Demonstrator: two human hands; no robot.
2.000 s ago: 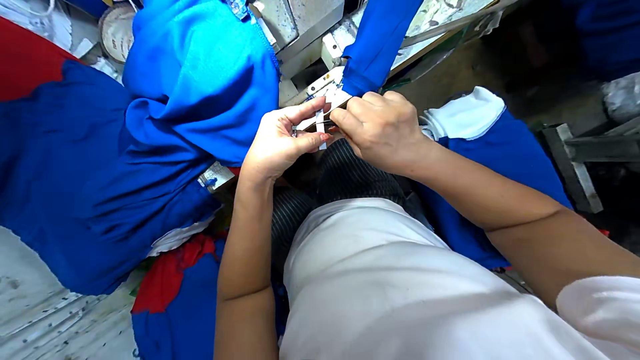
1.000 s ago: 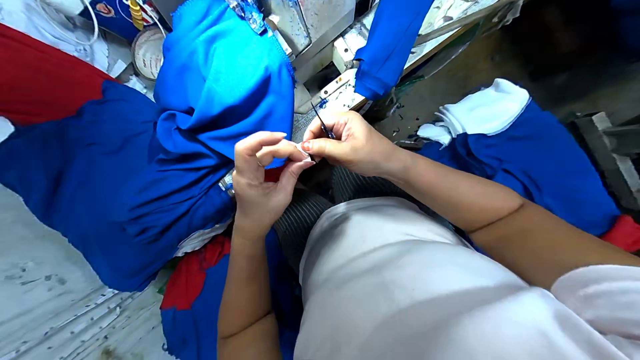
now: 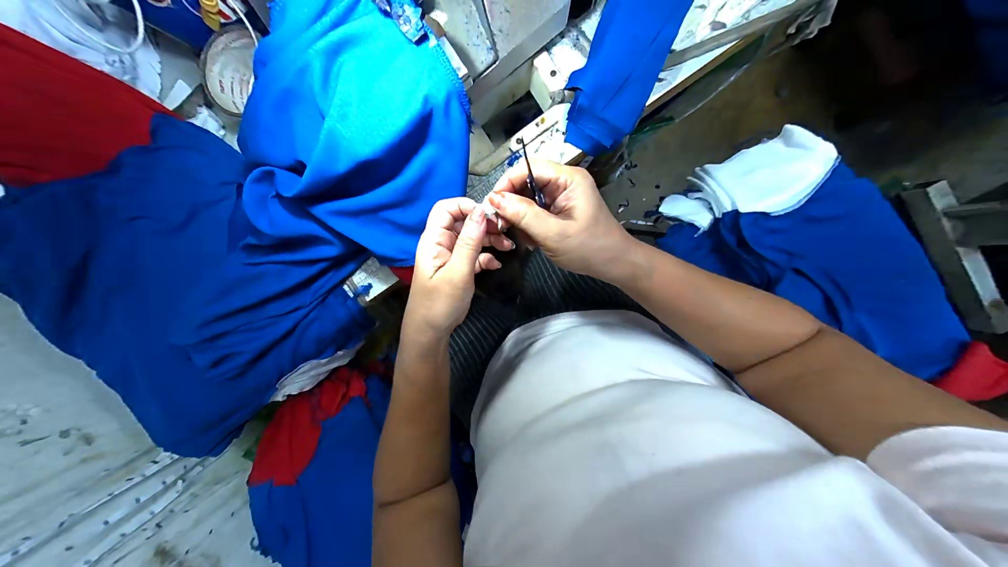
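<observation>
My left hand [image 3: 450, 256] and my right hand [image 3: 563, 216] meet in front of my waist. Between their thumbs and forefingers they pinch a small white piece [image 3: 490, 209], perhaps a label or scrap of fabric; its shape is mostly hidden by the fingertips. A dark, thin pointed tool [image 3: 531, 177], which looks like thread snips, is tucked in my right hand with its tip pointing up and away. Just left of my left hand lies bright blue fabric [image 3: 362, 142], draped over the worktable with darker blue fabric beside it.
A light machine body [image 3: 520, 39], probably a sewing machine, stands ahead, with a blue fabric strip [image 3: 622, 71] to its right. Blue fabric with a white part [image 3: 787, 169] lies at right beside a frame [image 3: 957, 244]. Red fabric [image 3: 71, 110] and a round container [image 3: 230, 69] are at upper left.
Two seconds ago a white strip showed between my hands; now only a small white bit shows at the fingertips. The tool in my right hand has become more visible.
</observation>
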